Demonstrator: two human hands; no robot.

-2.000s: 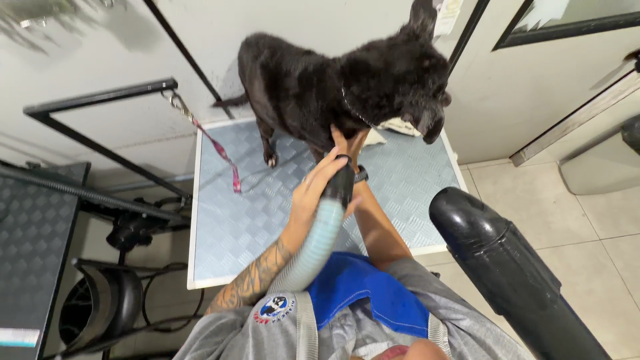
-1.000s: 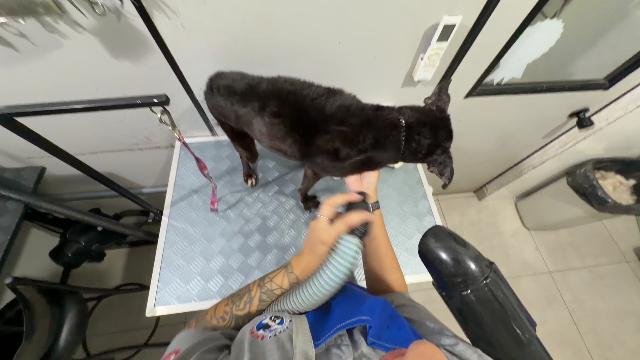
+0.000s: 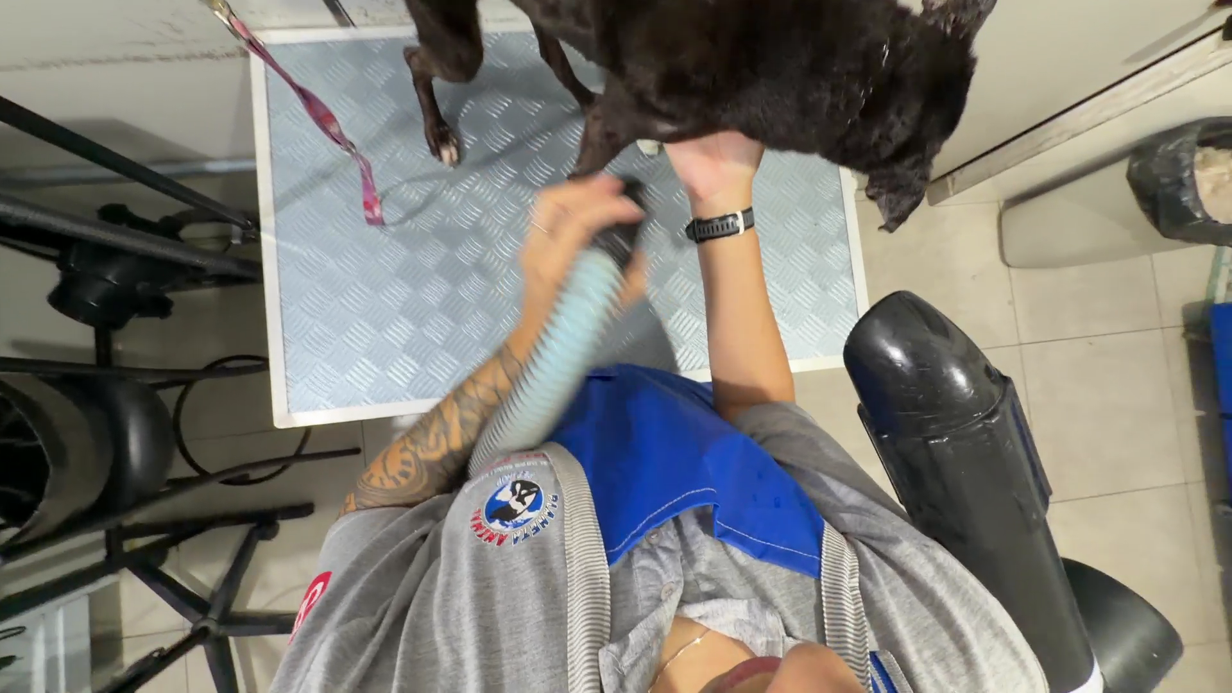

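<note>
A black dog (image 3: 712, 67) wearing a thin chain collar stands on a grooming table (image 3: 462, 318) with a textured grey-blue top. My left hand (image 3: 577, 226), blurred, is closed around the black end (image 3: 626, 217) of a pale blue ribbed hose (image 3: 553, 356), just below a front leg. Palm up, my right hand (image 3: 714, 168) reaches under the dog's chest; its fingers are hidden beneath the body. A dark watch is on that wrist. The dog's head, at the upper right, extends beyond the table's edge.
A pink leash (image 3: 322, 115) hangs over the table's left side. Black frames and a wheeled stand base (image 3: 207, 626) are at left. A large black cylindrical device (image 3: 962, 462) stands at right, below a lined bin (image 3: 1068, 212).
The dog sits higher in the view, which has moved closer and tilted down. My left hand still holds the hose end; my right hand stays under the dog.
</note>
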